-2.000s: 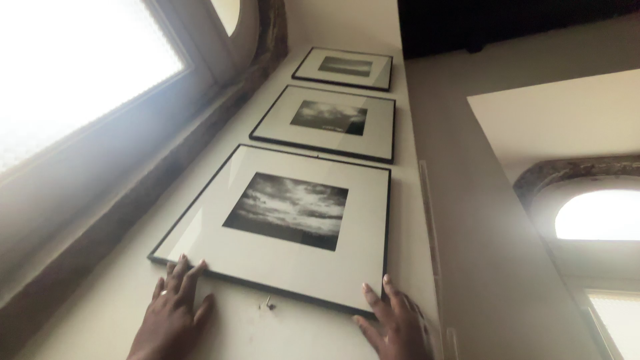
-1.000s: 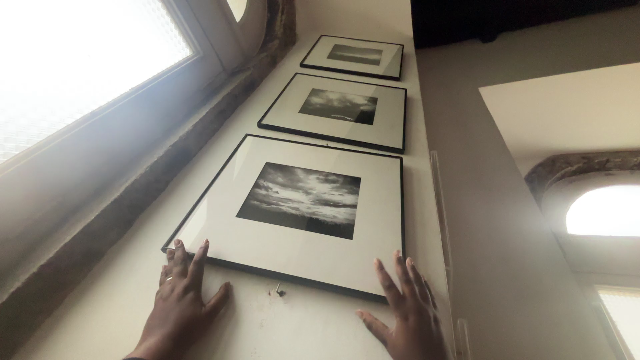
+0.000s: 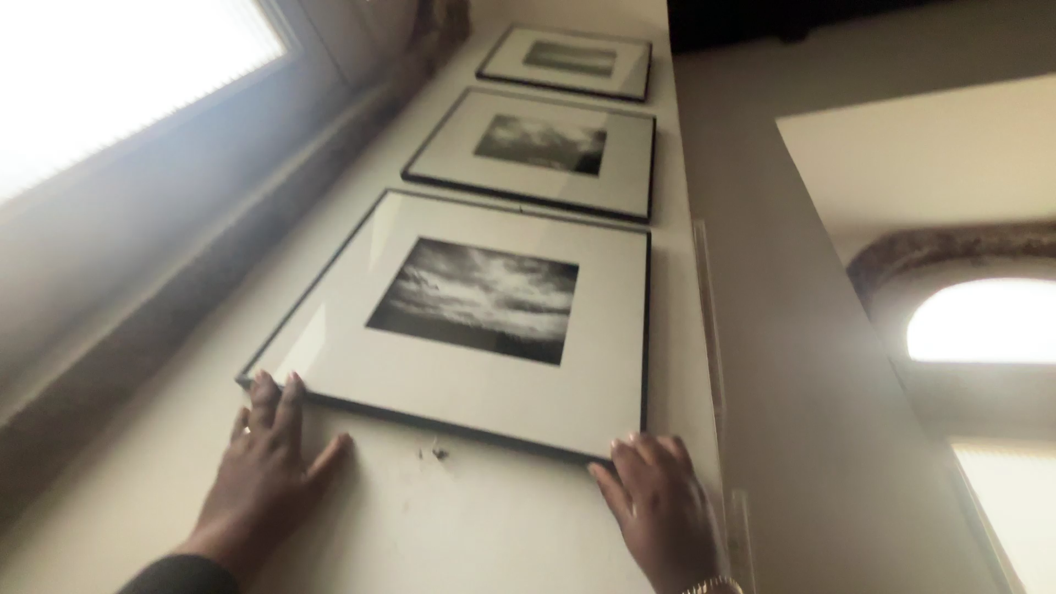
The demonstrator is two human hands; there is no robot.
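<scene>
A black-framed cloud photograph with a wide white mat point(image 3: 495, 396) hangs on the pale wall, the lowest of three in a column. My left hand point(image 3: 268, 462), fingers apart, rests its fingertips on the frame's lower left corner; a ring shows on one finger. At the lower right corner, my right hand point(image 3: 656, 491) has its fingers bent over the frame edge and the thumb beside its lower side. Below the bottom edge, between the hands, a small nail or hook point(image 3: 439, 452) sticks out of the wall.
Above hang a middle framed photograph point(image 3: 429, 157) and a top framed photograph point(image 3: 495, 66). A bright window point(image 3: 124, 74) with a deep frame lies along the left. To the right are the wall's corner, a clear plastic strip point(image 3: 709, 313) and an arched window point(image 3: 982, 322).
My right hand, with fingers spread a second ago, now has them bent at the lower right corner of the frame. My left hand stays at the lower left corner.
</scene>
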